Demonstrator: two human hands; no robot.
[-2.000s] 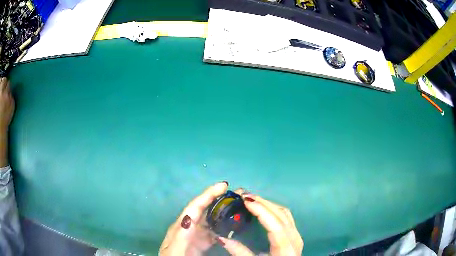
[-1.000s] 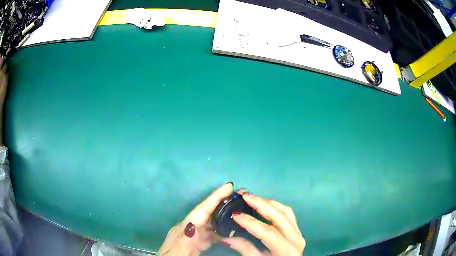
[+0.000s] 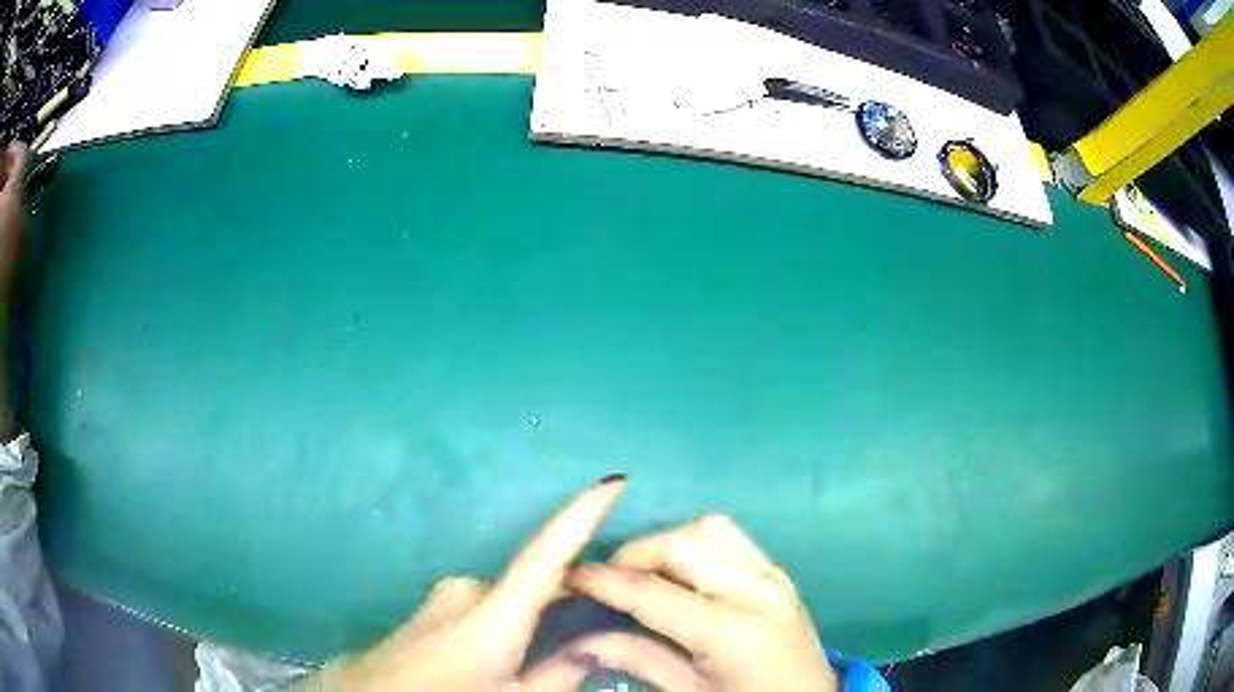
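My left hand (image 3: 501, 608) and my right hand (image 3: 717, 602) are together at the bottom centre, near the mat's front edge. Between them is a dark round case (image 3: 575, 619), mostly hidden by the fingers and partly blurred. My left index finger points up and away from the case. My right fingers are bent over the case. The amber inside of the case does not show.
A white board (image 3: 677, 108) at the back right bears a black-handled tool (image 3: 807, 92), a silvery-blue round module (image 3: 886, 129) and an amber-centred case (image 3: 969, 170). A black tray (image 3: 893, 54) is behind. Another person's sleeve (image 3: 25, 568) is at left.
The hands have closed further over the case, covering more of it. The left hand has turned flatter, its index finger extended. The view has shifted slightly, and blue shows at the right wrist.
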